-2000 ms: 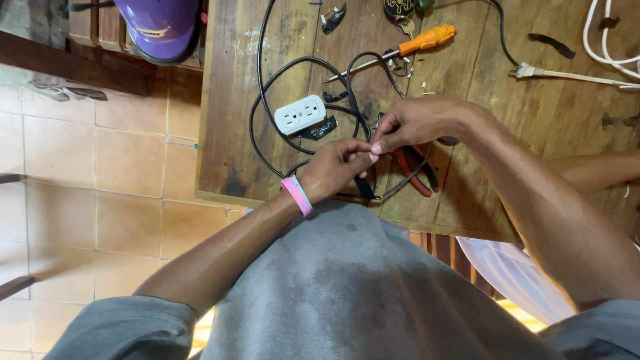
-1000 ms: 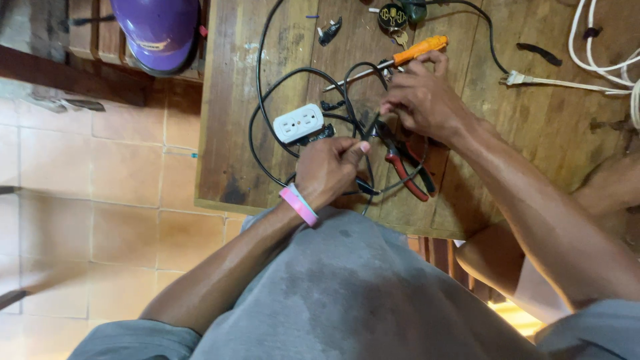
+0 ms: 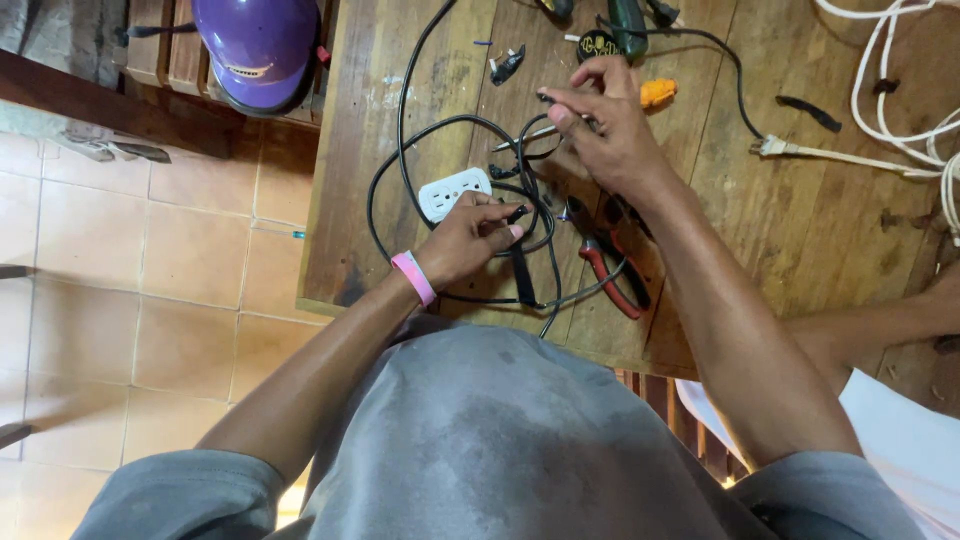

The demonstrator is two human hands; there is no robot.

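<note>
My left hand [image 3: 469, 236] pinches a small black piece, perhaps tape or a cable end, between thumb and fingertips. Just behind it lies a white electrical outlet [image 3: 450, 193], among loops of black cable [image 3: 405, 97]. My right hand [image 3: 607, 124] is raised above the table, with a small dark scrap [image 3: 545, 97] between thumb and forefinger. Under that hand is a screwdriver with an orange handle [image 3: 658, 92], its shaft pointing left. Red-handled pliers [image 3: 600, 262] lie near the table's front edge, right of my left hand.
A white cable with a plug [image 3: 772, 145] and a black strip [image 3: 808, 112] lie on the right of the wooden table [image 3: 787, 225]. Black scraps [image 3: 508, 66] are at the back. A purple helmet [image 3: 259, 45] rests at the upper left. Another person's arm [image 3: 870, 330] reaches in from the right.
My hands were together two seconds ago and are now apart. My right hand has moved away toward the back of the table; my left hand has stayed near the outlet.
</note>
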